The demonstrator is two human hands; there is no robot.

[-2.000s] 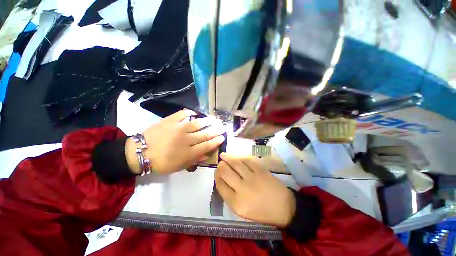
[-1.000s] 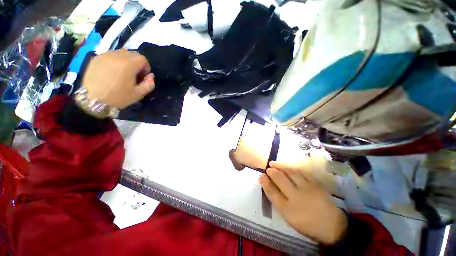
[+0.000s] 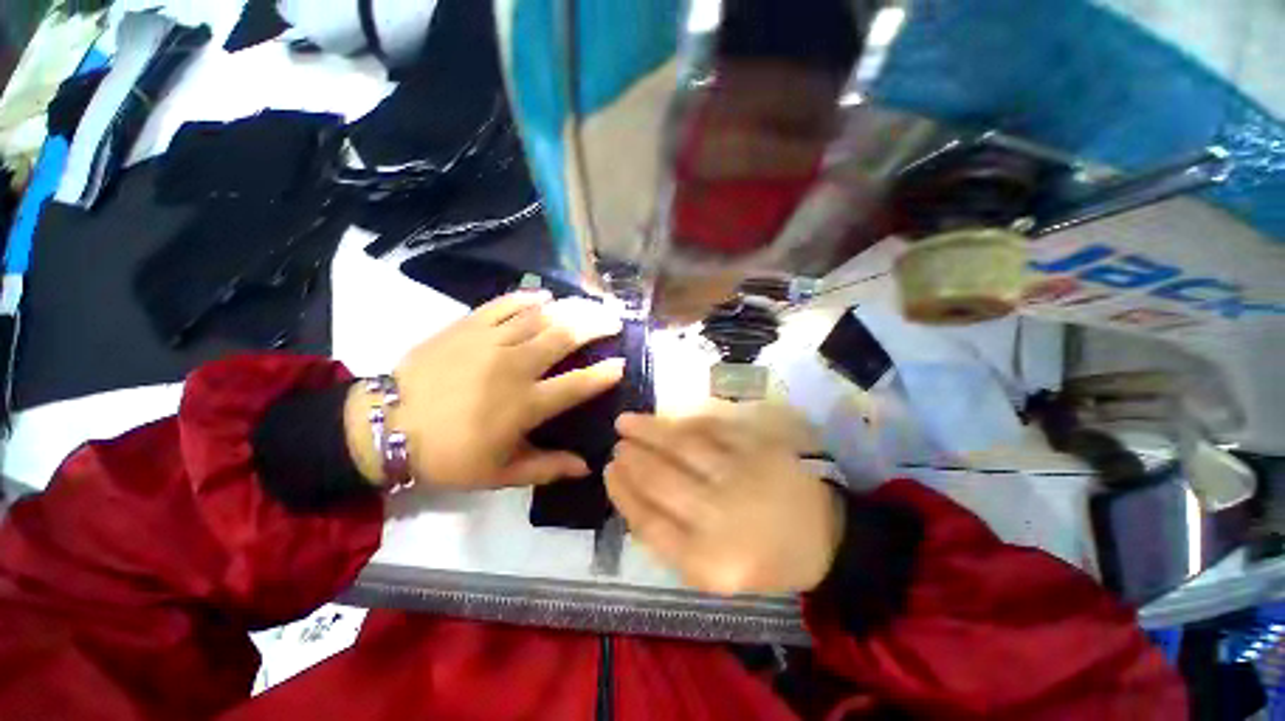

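A small black cut piece (image 3: 568, 503) lies flat on the machine bed, its upper part under my left hand. A narrow dark strip (image 3: 636, 369) runs along its right edge up to the brightly lit needle area; a grey end (image 3: 609, 547) shows below. My left hand (image 3: 486, 402) presses on the black piece with fingers spread, fingertips beside the presser foot. My right hand (image 3: 719, 493), slightly blurred, has its fingertips at the strip's right side, just below the needle area. The needle itself is lost in the glare.
The white and blue machine head (image 3: 902, 141) fills the upper right. Black cut pieces (image 3: 254, 211) lie at left on a large black panel (image 3: 71, 303). A measuring tape (image 3: 564, 603) runs along the front edge. A dark shiny rectangle (image 3: 1149, 540) and blue basket (image 3: 1254, 648) are at right.
My left hand has come from the black pieces at left to the needle area, and a black piece now lies under it. My right hand stays beside the strip. The view has swung right.
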